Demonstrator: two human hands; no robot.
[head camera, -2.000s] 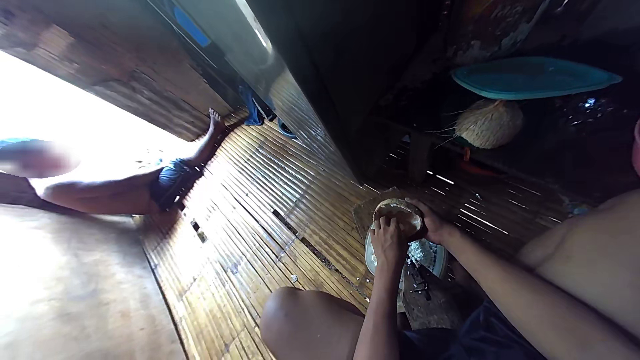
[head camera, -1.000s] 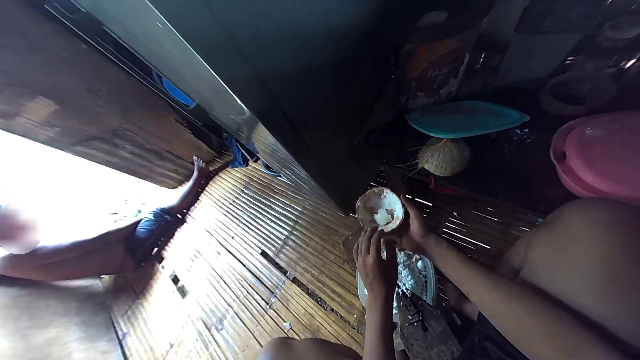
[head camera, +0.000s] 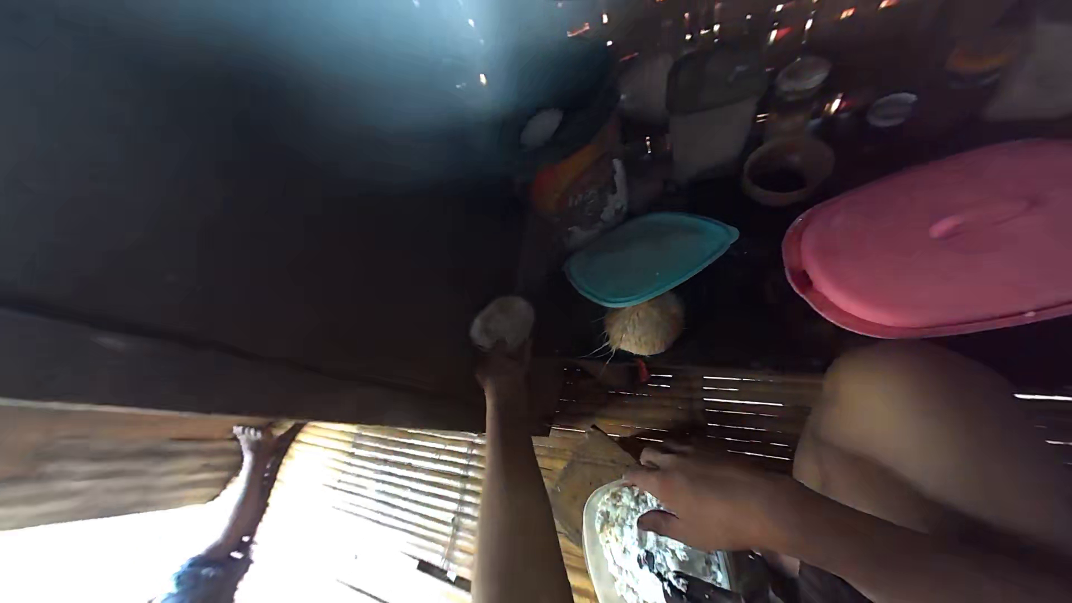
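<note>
My left hand (head camera: 504, 368) reaches forward into the dark area and holds a coconut shell half (head camera: 502, 323), its rounded side toward me. Fingers spread and nothing held, my right hand (head camera: 699, 494) hovers over the near part of a pale dish (head camera: 615, 536) of white grated coconut (head camera: 628, 523). A dark tool, perhaps a grater, lies partly over that dish; its shape is unclear. Right of the shell, a husk-fibred coconut piece (head camera: 646, 325) sits beside the teal plastic lid (head camera: 649, 258).
A large pink plastic lid or basin (head camera: 938, 243) is at right. Behind stand a bucket (head camera: 586, 193), a small round pot (head camera: 787, 172) and other containers. A dark panel (head camera: 209, 360) fills the left. Another person's leg (head camera: 247, 494) rests on the slatted bamboo floor (head camera: 402, 494).
My left hand has moved forward, away from the dish, with the coconut shell. My right hand has let go of the shell and is open above the dish. The view has turned strongly.
</note>
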